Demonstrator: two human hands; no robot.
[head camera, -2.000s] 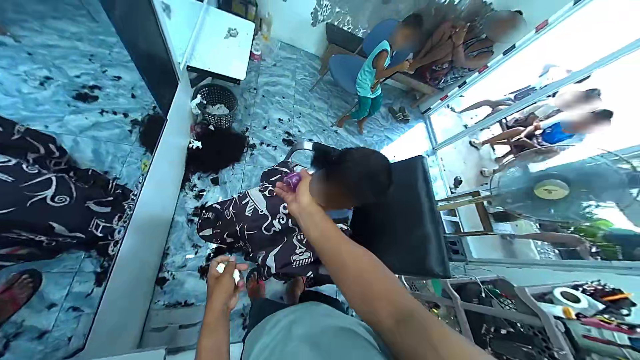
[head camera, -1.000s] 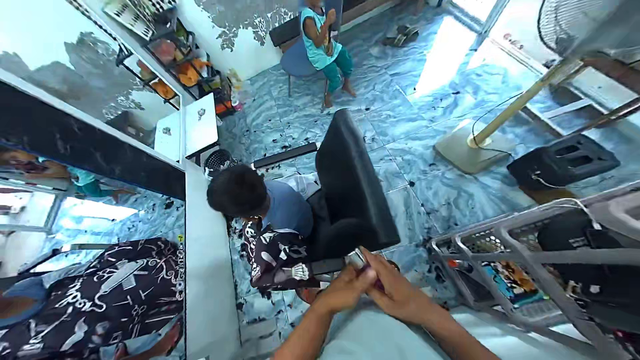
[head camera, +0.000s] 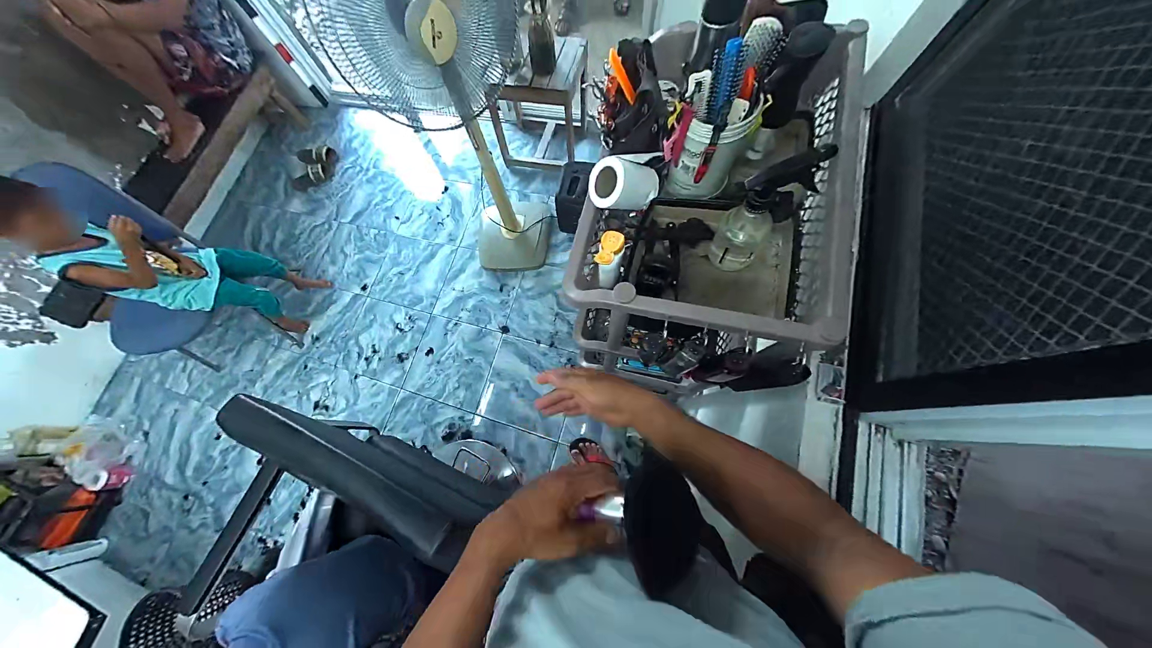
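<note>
My left hand (head camera: 562, 513) is closed around the short silver and purple handle (head camera: 605, 509) of what looks like a duster brush. A rounded black head (head camera: 664, 526), probably its bristles, lies against the handle, close to my shirt. Reaching out over the floor, my right hand (head camera: 589, 396) has its fingers spread and nothing in them, just below the front of the grey plastic trolley (head camera: 720, 310). A black padded chair (head camera: 333, 468) stands left of my left hand. Beside it, a seated person in blue (head camera: 333, 594) shows only in part.
The trolley holds a white tub (head camera: 706, 162) of combs and brushes, a paper roll (head camera: 623, 184) and a spray bottle (head camera: 742, 236). A standing fan (head camera: 513, 238) is behind. A person in teal (head camera: 171, 279) sits at left. Hair clippings lie on the tiled floor.
My hands, close together one second ago, are now apart, the right one stretched toward the trolley. The view has turned strongly to the trolley side.
</note>
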